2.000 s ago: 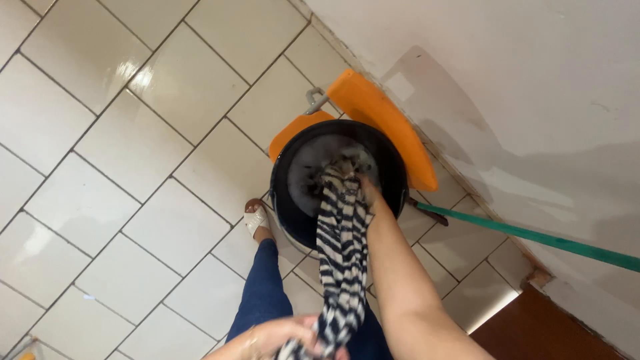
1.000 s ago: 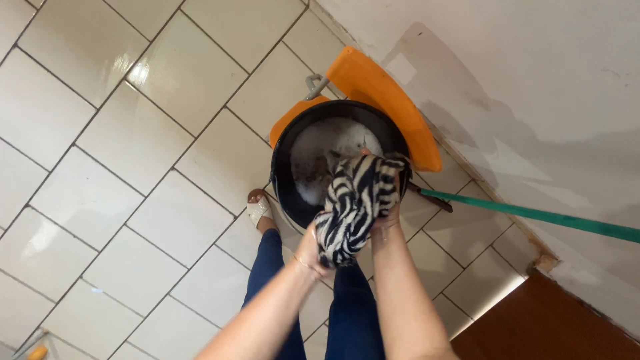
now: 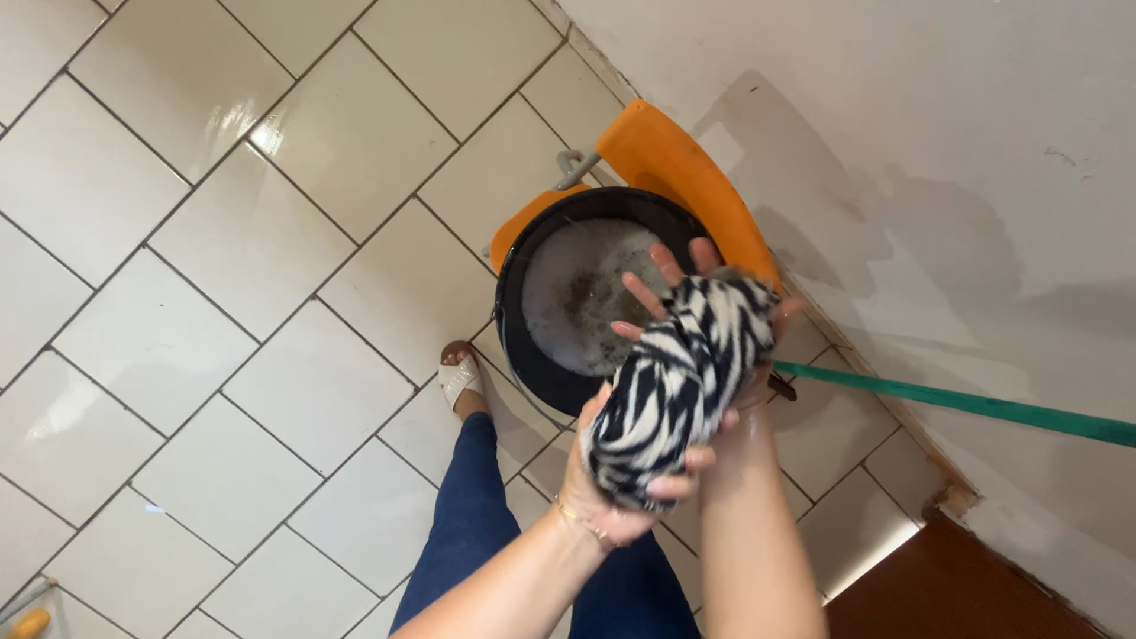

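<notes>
A bunched zebra-striped cloth (image 3: pixel 679 390) is held over the near right rim of a black bucket (image 3: pixel 564 390). My left hand (image 3: pixel 621 497) grips its lower end, the fingers curled round it. Under the cloth's upper end lies my right hand (image 3: pixel 754 382), with its fingers spread wide and the palm hidden by the cloth. Cloudy, foamy water (image 3: pixel 577 284) with dark specks stands in the bucket below.
An orange plastic chair (image 3: pixel 692 186) with a grey metal tube stands behind the bucket, against the white wall (image 3: pixel 887 160). From the right comes a green pole (image 3: pixel 958 399). My sandalled foot (image 3: pixel 460 377) is left of the bucket on tiles. A brown surface (image 3: pixel 923 586) lies at lower right.
The cloth hung long from the bucket two seconds ago and is now bunched into a compact bundle. My right hand has opened its fingers under it.
</notes>
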